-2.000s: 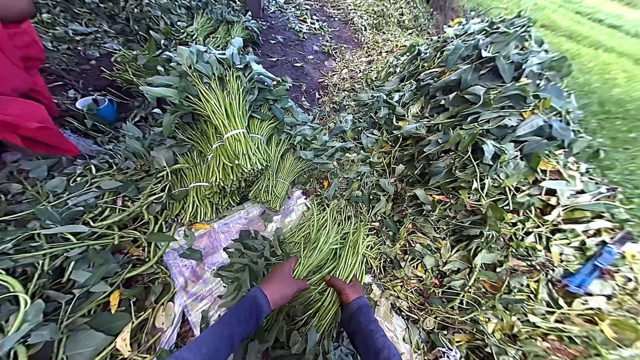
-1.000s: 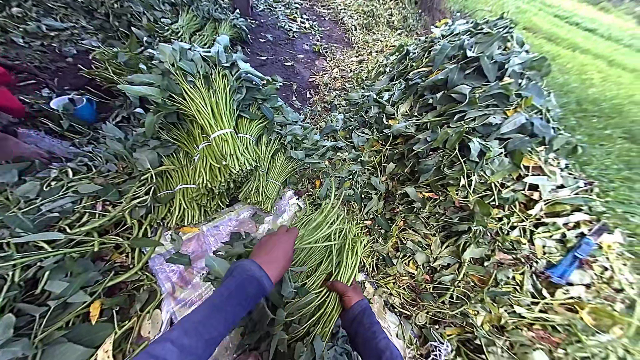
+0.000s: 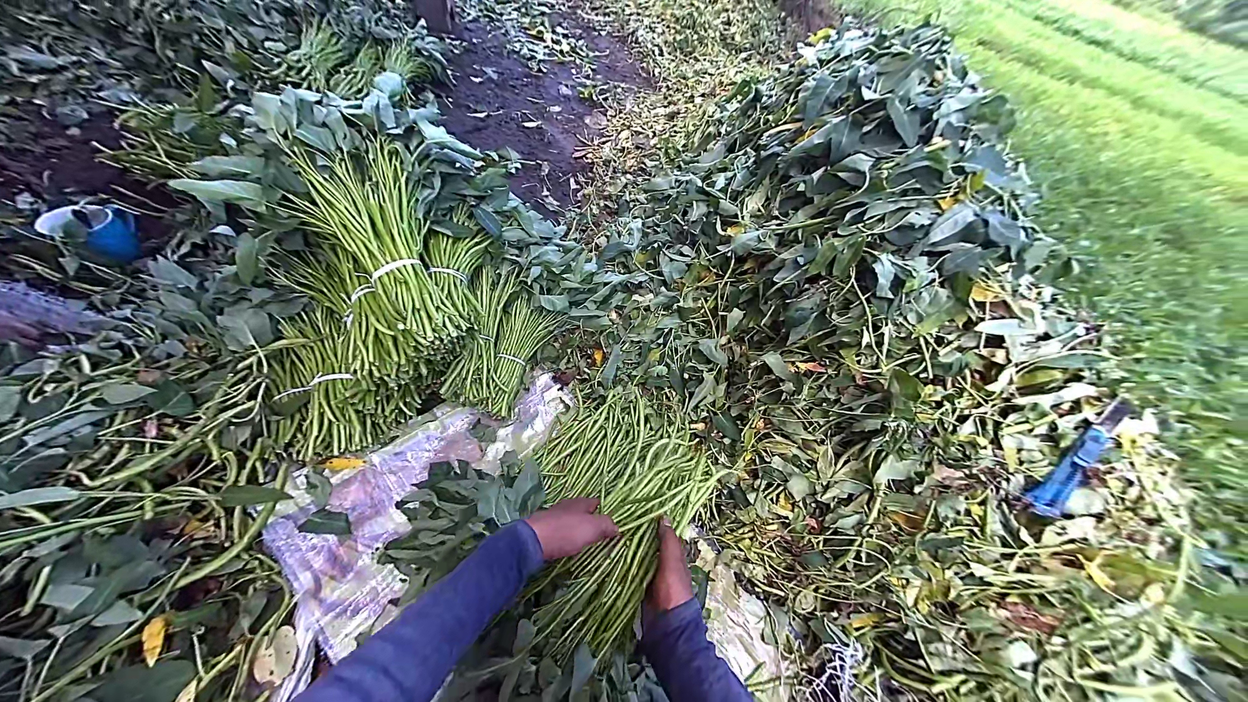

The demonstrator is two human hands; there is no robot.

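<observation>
A loose bunch of long green leaf stalks (image 3: 624, 458) lies in front of me, over a plastic sheet (image 3: 341, 546). My left hand (image 3: 573, 528) rests on the left side of the stalks, fingers against them. My right hand (image 3: 669, 570) is cupped around their right side. Whether either hand closes fully on them is hidden. Up and to the left, tied bundles of leafy stalks (image 3: 380, 283) with white bands are stacked, and a smaller tied bundle (image 3: 502, 356) leans at their right.
A large heap of cut leaves (image 3: 858, 166) rises at the right. On the litter at far right lies a blue-handled tool (image 3: 1072, 473). A blue and white container (image 3: 102, 232) sits at upper left. Bare soil (image 3: 531, 107) shows beyond the bundles, grass (image 3: 1141, 175) at the right edge.
My left hand has come down from the upper left side of the bunch, nearer my right hand. The person's red clothing at the left edge has gone out of view.
</observation>
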